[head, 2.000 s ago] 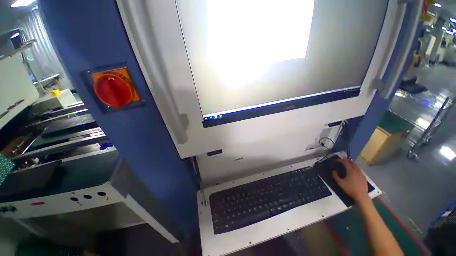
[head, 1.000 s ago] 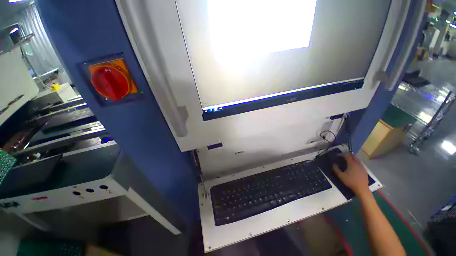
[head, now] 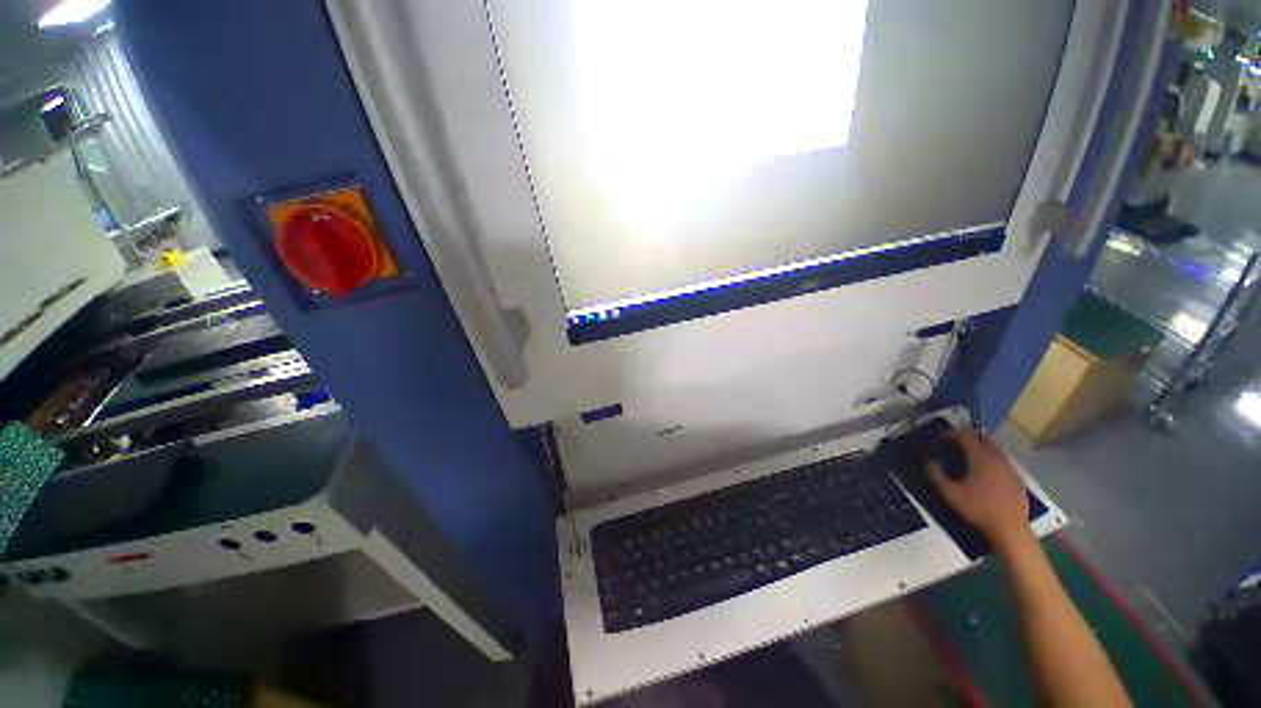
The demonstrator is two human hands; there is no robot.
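My right hand [head: 985, 487] is bare and rests over a small black mouse [head: 951, 459] on a dark pad [head: 913, 470]. The pad lies at the right end of a white pull-out shelf [head: 774, 636]. A long black keyboard [head: 754, 539] lies on the shelf, left of the pad. Above the shelf, a large monitor [head: 940, 152] in the cabinet front shows a bright white window. My left hand is not in the picture.
A red rotary switch [head: 328, 250] is on the blue post at left. Left of it is a conveyor [head: 208, 357] and a green-topped table [head: 263, 470]. A green panel [head: 25, 470] shows at the left edge. A wooden box [head: 1065, 390] and wire trolley [head: 1200, 346] stand right.
The view has shifted slightly, so the machine and shelf sit a little differently in the picture. My right hand stays over the mouse.
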